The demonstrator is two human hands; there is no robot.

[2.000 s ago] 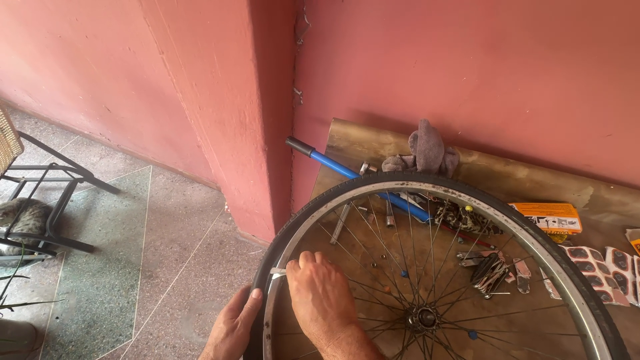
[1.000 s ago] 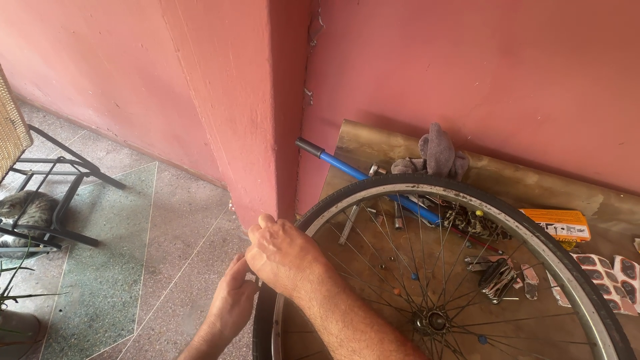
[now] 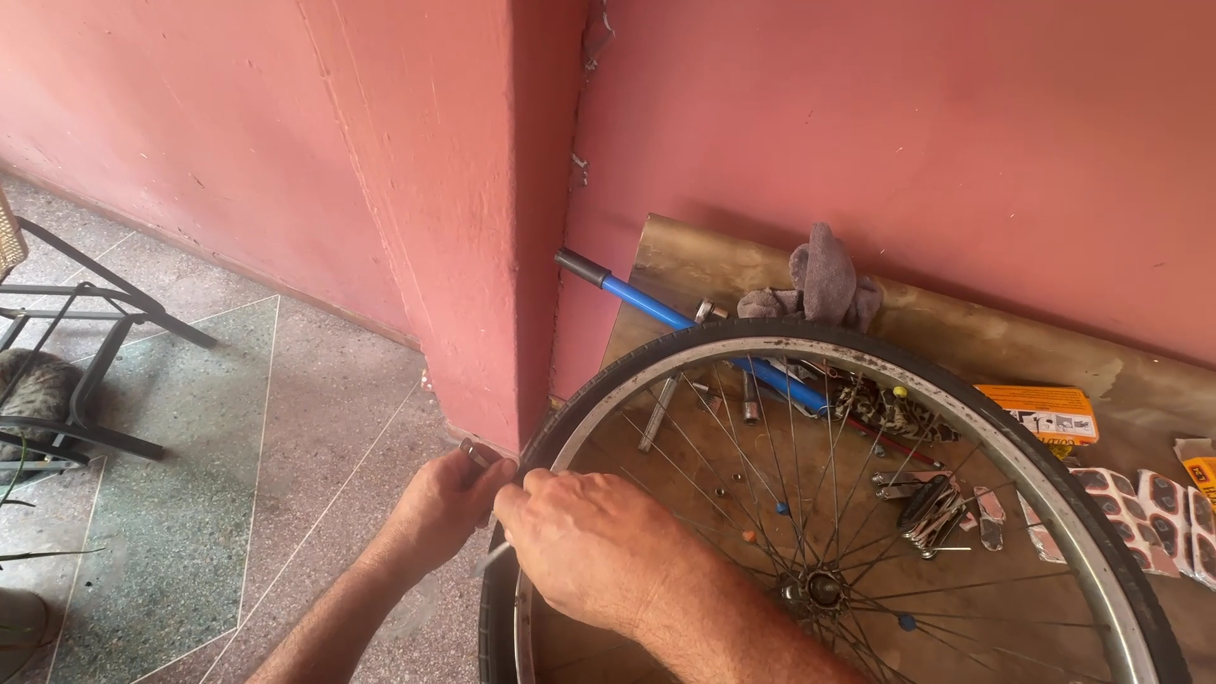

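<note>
A bicycle wheel with a black tyre on a silver rim leans in front of me. At its left edge my left hand pinches a small shiny metal tool between thumb and fingers. My right hand is curled over the tyre and rim edge, its fingertips close beside the left hand. A pale, thin, blurred strip or lever sticks out below the right fingers. What the right fingers grip is hidden by the hand.
Behind the wheel a brown sheet holds a blue pump, a grey cloth, a folding multi-tool, patches and an orange box. A pink pillar stands close ahead. At left are a chair frame and a cat.
My left hand has come up the tyre's edge, and a shiny metal tool now shows in it. My right hand was over the rim at first, then at the outer edge beside the left hand.
</note>
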